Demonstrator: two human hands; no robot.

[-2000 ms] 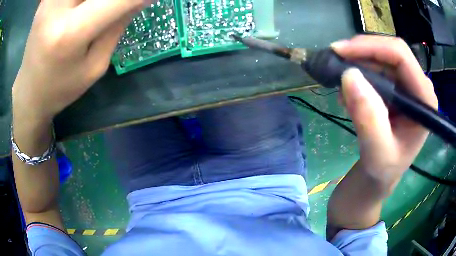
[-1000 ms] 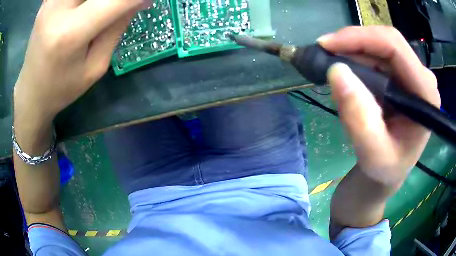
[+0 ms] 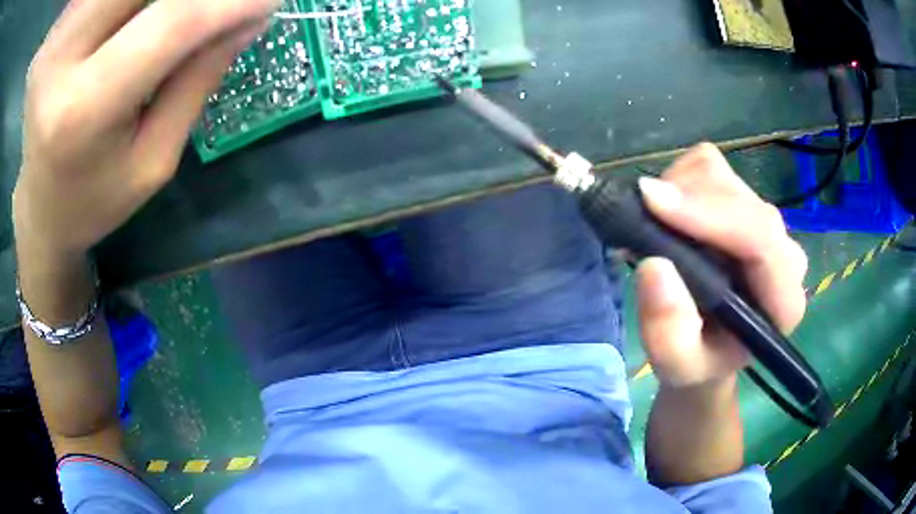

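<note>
Two green circuit boards lie side by side at the bench's front: the left one [image 3: 263, 85] is slightly turned, the right one [image 3: 397, 50] beside it. Both show shiny silver solder dots. My right hand [image 3: 708, 266] holds the black soldering iron [image 3: 663, 236]; its long grey tip reaches the right board's lower right part. My left hand [image 3: 121, 110] is over the left board, fingertips pinching a thin silvery solder wire [image 3: 316, 15] that points right across the boards' upper part. The hand hides part of the left board.
A pale green work pad [image 3: 500, 40] shows right of the boards. A yellow-brown sponge tray [image 3: 753, 22] is at the upper right, beside a black station [image 3: 834, 35] with a red light and cords. Silver specks dot the bench [image 3: 623, 90]. A blue stool [image 3: 839, 191] stands beyond the bench edge.
My right hand has moved down and left, and the iron is now more steeply angled. The boards sit further left in view. The solder wire now shows extending from my left fingers.
</note>
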